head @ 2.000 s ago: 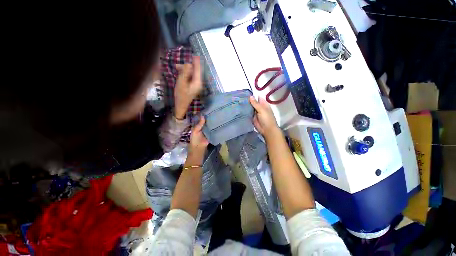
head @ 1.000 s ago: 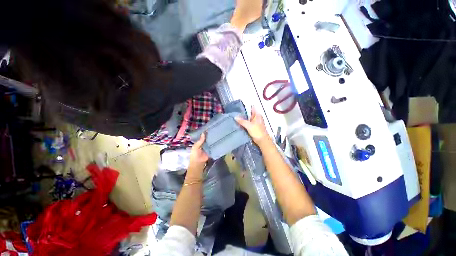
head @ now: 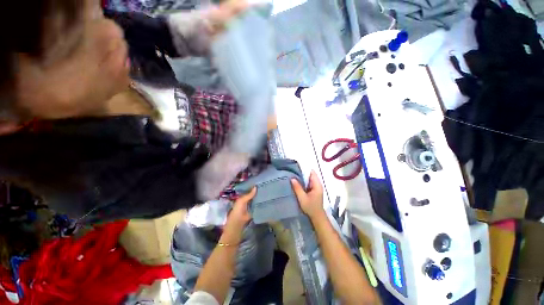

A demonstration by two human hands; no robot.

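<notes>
A small grey garment piece (head: pixel 275 199) with a straight seam or slit across it is held up between my two hands. My left hand (head: pixel 241 208) grips its left edge, with the thumb on top. My right hand (head: pixel 309 195) grips its right edge, with the thumb on the cloth. Both hands are bare. The piece is above the table's front edge, and its underside is hidden.
A white and blue sewing machine (head: pixel 391 161) stands at right, with red-handled scissors (head: pixel 341 159) beside it. A co-worker (head: pixel 119 161) at left holds a blurred grey panel (head: pixel 243 65). Grey cloth (head: pixel 197 245) lies below, red fabric (head: pixel 77 268) lower left, black cloth (head: pixel 504 101) right.
The view has shifted, so the machine and scissors sit lower. The co-worker has leaned back from the table and now lifts a grey panel. My hands still hold the small piece, now more level.
</notes>
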